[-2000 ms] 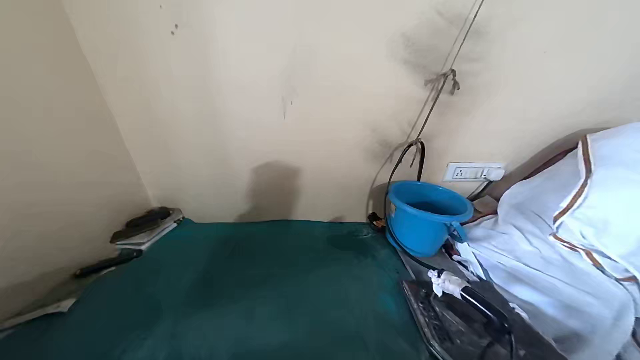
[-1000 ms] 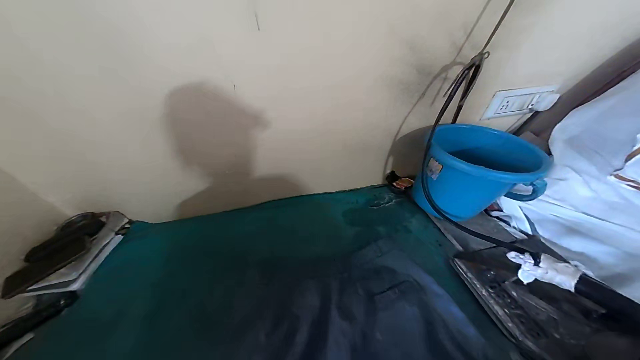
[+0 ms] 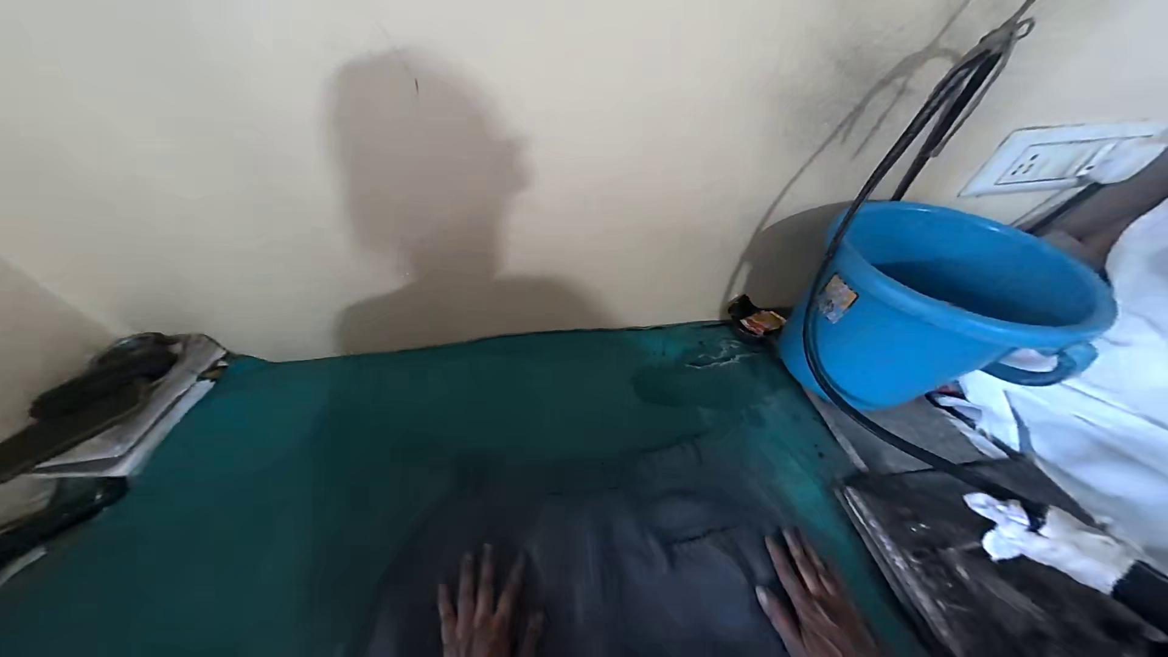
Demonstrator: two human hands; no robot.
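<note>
A dark, blurred garment (image 3: 630, 557) lies spread on a green cloth-covered table (image 3: 383, 411). Near the bottom edge, my left hand (image 3: 485, 607) rests on the garment with its fingers spread. My right hand (image 3: 815, 598) lies at the garment's right side, palm down and fingers apart. Neither hand grips anything. To the right of my right hand is a dark, worn board or plate (image 3: 985, 557). On it rests what looks like an iron's black handle, with a white cloth (image 3: 1049, 538) wrapped around it and a black cable (image 3: 876, 424) running up from it.
A blue plastic bucket (image 3: 922, 338) stands at the table's back right corner, beside white fabric (image 3: 1095, 411). A switchboard with a plug (image 3: 1049, 164) is on the wall. Papers (image 3: 173, 401) and dark objects are stacked at the left edge. A small packet (image 3: 759, 319) lies by the bucket.
The dark garment, not seen two seconds ago, appeared on the green cloth one second ago. Both hands have since come into view on it. The view has moved closer to the table.
</note>
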